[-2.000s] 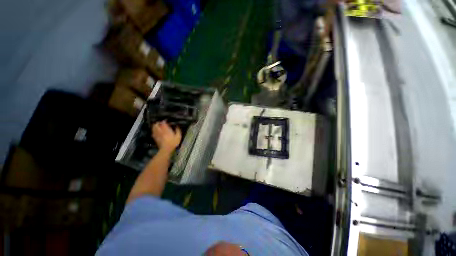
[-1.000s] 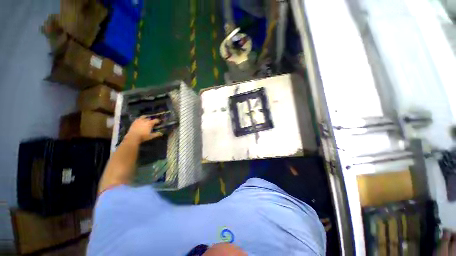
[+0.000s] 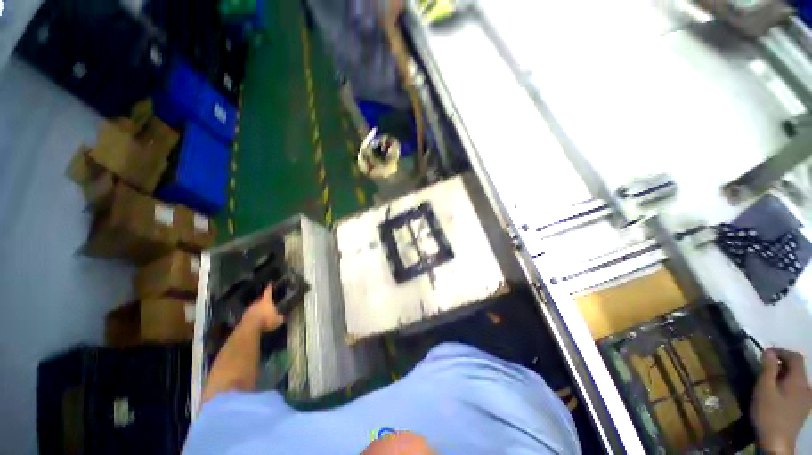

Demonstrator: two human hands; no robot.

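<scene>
My left hand (image 3: 265, 311) is inside the grey bin (image 3: 316, 302) at lower left, its fingers closed on the edge of a black frame (image 3: 289, 289). Other dark pieces lie in the bin around it. My right hand (image 3: 779, 400) is at the lower right edge, fingers curled beside the right rim of a black pallet (image 3: 623, 351) on the conveyor. The pallet's openings show tan sheet and a centre bar. Whether the right fingers grip the rim is unclear.
Another black frame (image 3: 388, 235) lies on the pale side surface (image 3: 365, 307). Metal cross bars (image 3: 596, 267) span the rails beyond the tan sheet (image 3: 623, 298). A dotted dark cloth (image 3: 766, 244) lies at right. Cartons (image 3: 133, 222) stand at left; a person (image 3: 356, 44) stands beyond.
The view has swung toward the conveyor, bringing the pallet and my right hand further into the picture. My left hand stays in the bin, at the black frame.
</scene>
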